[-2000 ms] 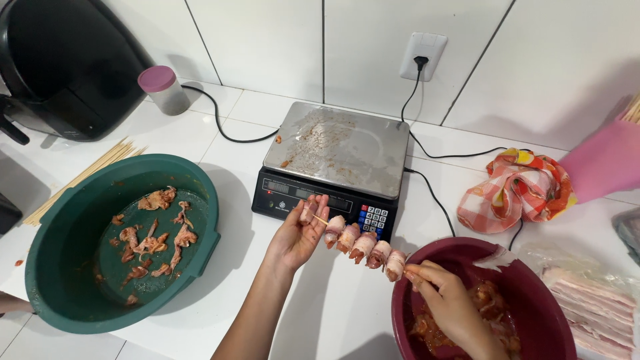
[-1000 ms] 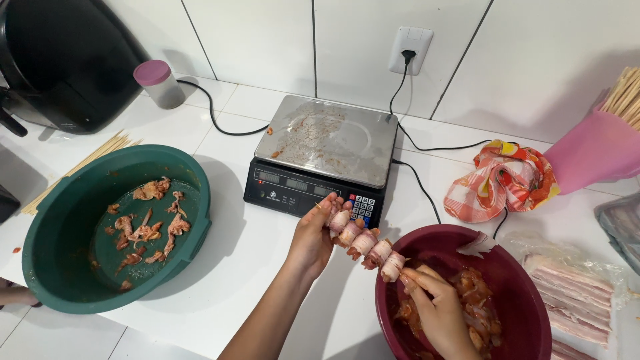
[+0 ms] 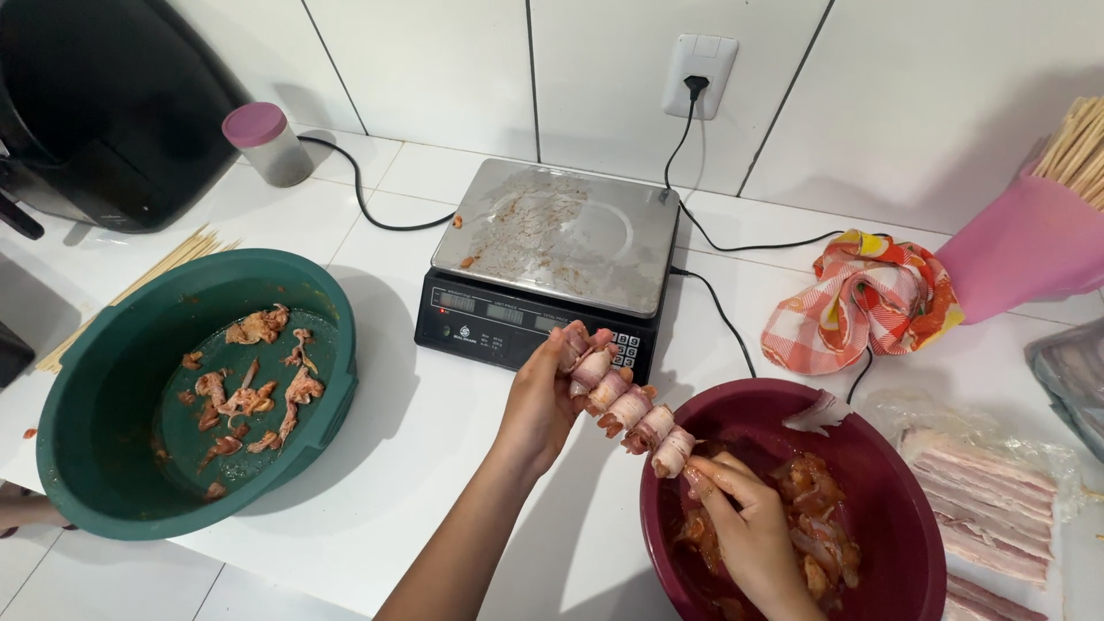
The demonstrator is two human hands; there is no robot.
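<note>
A skewer of bacon-wrapped meat pieces (image 3: 627,403) slants between my hands, its upper end in front of the scale's keypad. My left hand (image 3: 545,392) grips the upper-left end, fingers around the rolls. At the lower-right end, my right hand (image 3: 733,504) pinches the skewer close to the last roll, above the dark red basin (image 3: 897,483). Seasoned raw meat (image 3: 815,517) lies in that basin, and a scrap of pale fat (image 3: 818,412) hangs on its rim.
A digital scale (image 3: 561,237) with a soiled steel plate stands behind. The green basin (image 3: 341,379) with meat trimmings and wooden skewers (image 3: 185,250) are left. At right are a checkered cloth (image 3: 862,302), a pink skewer holder (image 3: 1009,241) and bacon strips (image 3: 983,500). A lidded jar (image 3: 269,147) is behind.
Two seconds ago a bare skewer tip stuck out by my left hand; now my left fingers cover that end. My right hand stays at the lower end. The rolls sit closer to my left palm.
</note>
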